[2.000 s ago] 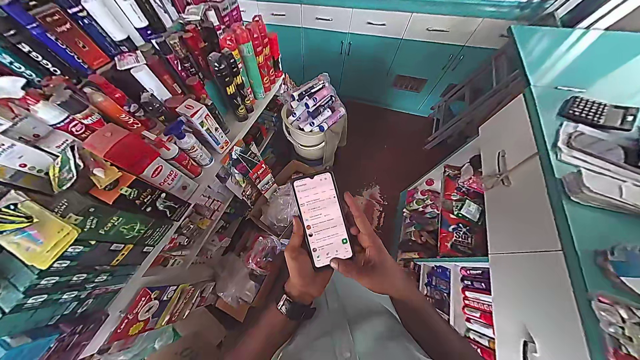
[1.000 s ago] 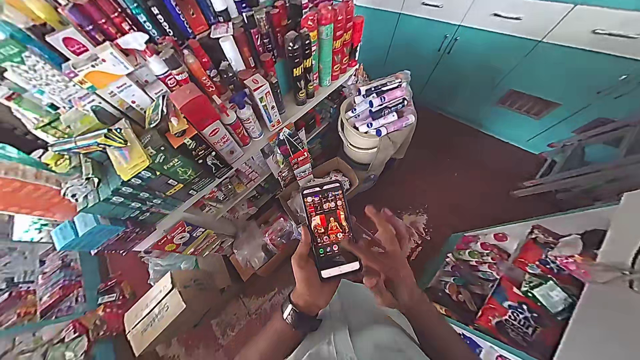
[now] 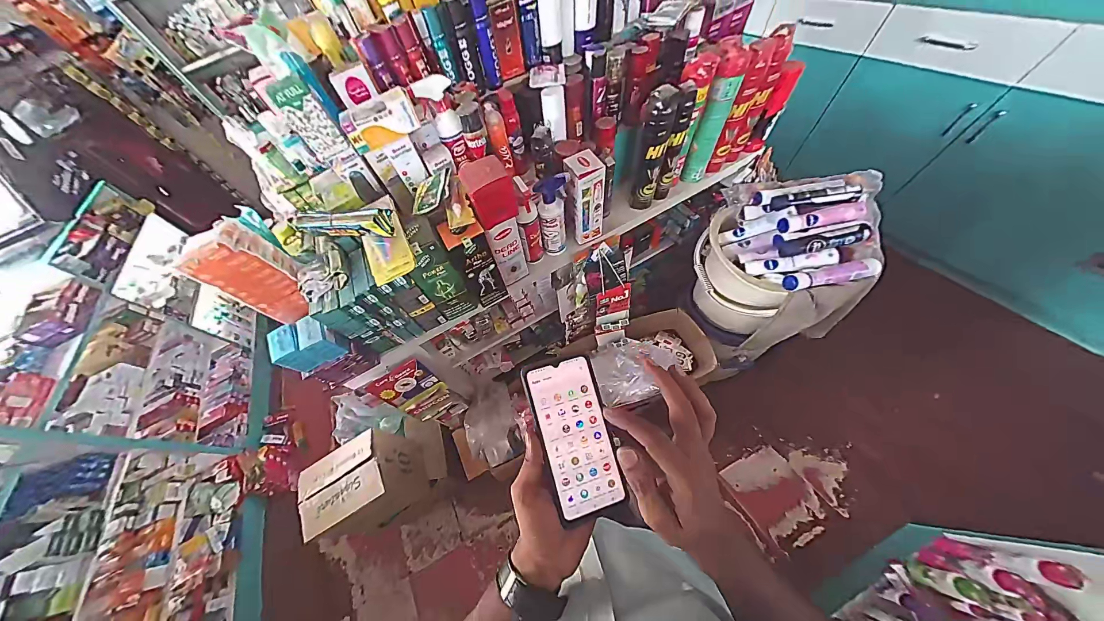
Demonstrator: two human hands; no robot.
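A smartphone (image 3: 573,440) with a dark case edge stands near upright in my left hand (image 3: 543,517), a watch on that wrist. Its lit screen shows a grid of round app icons. Just right of the phone is my right hand (image 3: 677,453), fingers spread and bent, holding nothing; whether a fingertip touches the screen I cannot tell. Beyond the phone, an open cardboard box (image 3: 703,332) holds a clear plastic bag (image 3: 634,371).
Shelves hold spray cans (image 3: 655,142) and cartons. A white bucket (image 3: 733,297) carries bagged bottles (image 3: 806,220). A closed cardboard box (image 3: 345,492) sits on the worn red floor (image 3: 923,423). Teal cabinets (image 3: 992,164) stand at right, a glass display case (image 3: 246,517) at left.
The phone's screen has gone from a list, to a dark picture with icons, to a grid of app icons. My right hand has come off the phone's edge. The view has swung left.
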